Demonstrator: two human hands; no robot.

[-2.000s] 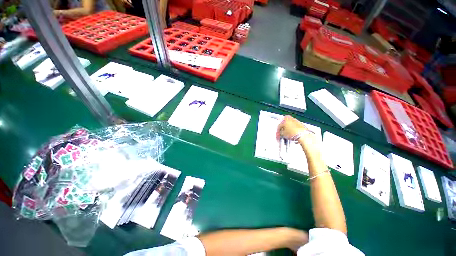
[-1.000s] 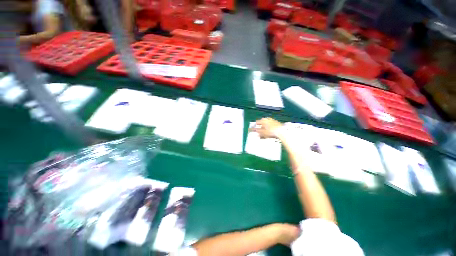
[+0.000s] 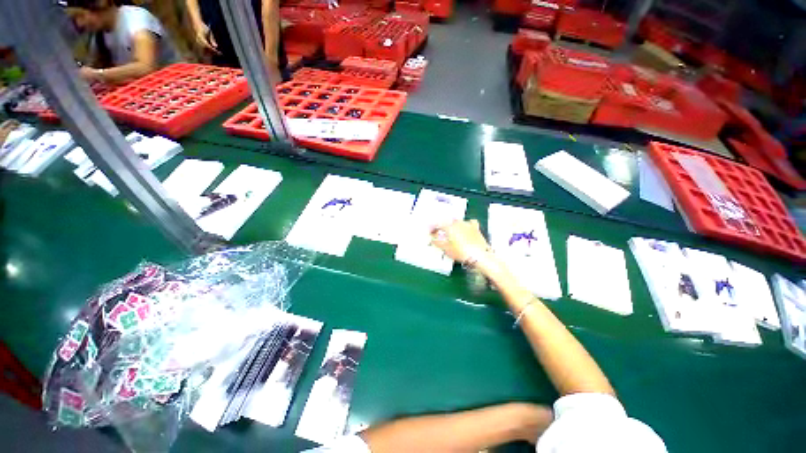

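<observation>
My right hand reaches over the belt, its fingertips down on the upper face of a white printed box. Whether the fingers hold something small cannot be told. My left forearm crosses low in front; my left hand is blurred and mostly hidden at the right sleeve. A printed box with a purple-blue picture lies right of my right hand, a plain-faced box lies left of it. Printed cards lie fanned near me, one card apart. A clear bag holds small pink-red and green packets.
More boxes lie along the green belt. An upright white stack and a slanted one sit on the far ledge. Red compartment trays stand beyond. Grey metal uprights rise at left. A person is at upper left.
The boxes have shifted along the belt relative to the ledge stacks. My right hand has moved left to a different box. My left arm stays low across the front.
</observation>
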